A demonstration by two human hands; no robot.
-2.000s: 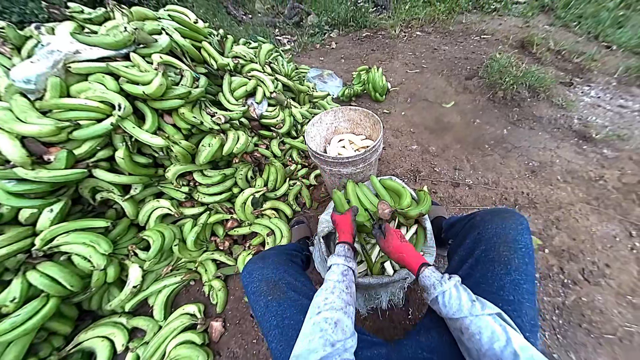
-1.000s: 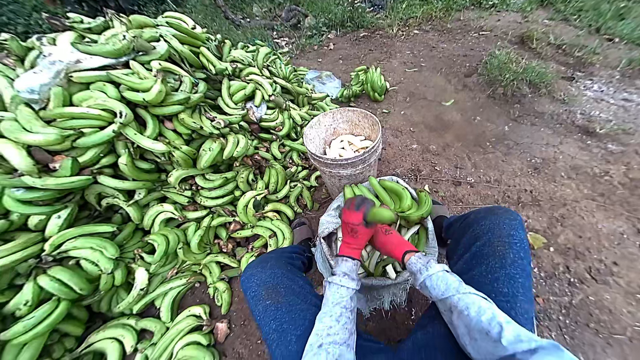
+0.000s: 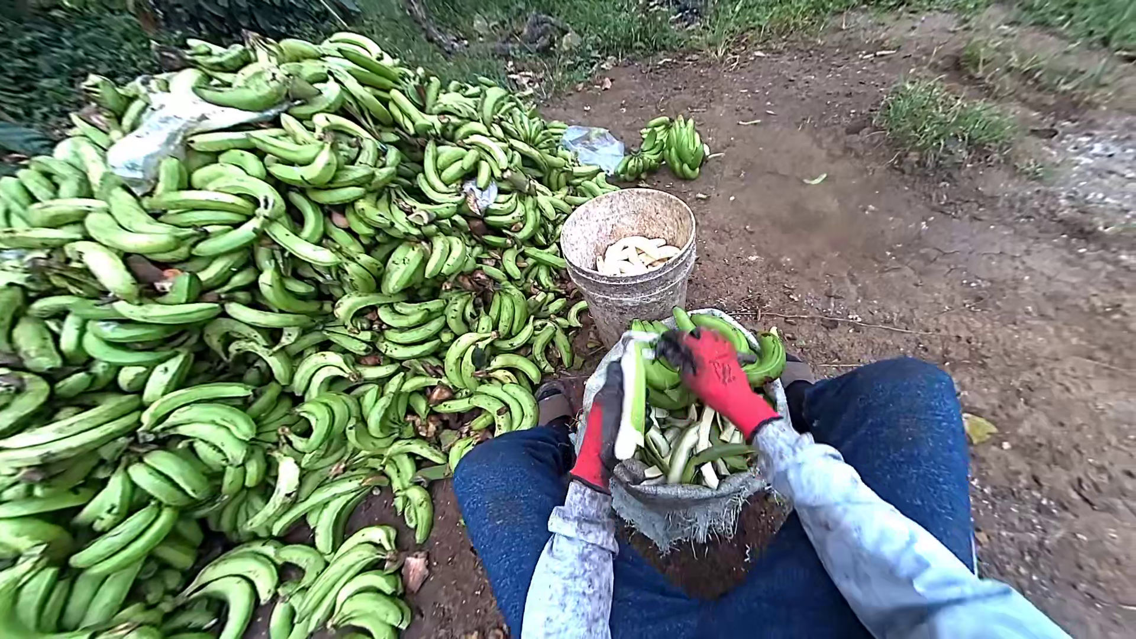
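Observation:
My left hand (image 3: 602, 426), in a red and black glove, holds a partly peeled green banana (image 3: 633, 399) upright over a woven sack (image 3: 688, 506) between my knees. Pale flesh shows along the banana's side. My right hand (image 3: 714, 368), gloved alike, is near the banana's upper end with its fingers bent; motion blur hides whether it grips anything. Whole green bananas (image 3: 763, 355) lie at the sack's far side, and peels (image 3: 692, 444) fill its near part. Just beyond the sack stands a dirty plastic bucket (image 3: 630, 288) holding peeled bananas (image 3: 635, 255).
A large heap of green bananas (image 3: 302, 293) covers the ground at the left, with a plastic bag (image 3: 177, 124) on its top. Another plastic bag (image 3: 593, 146) and a small bunch (image 3: 679, 149) lie behind the bucket. Bare soil stretches to the right.
My hands were close together over the sack a second ago and are now apart. The banana in my left hand now shows pale flesh.

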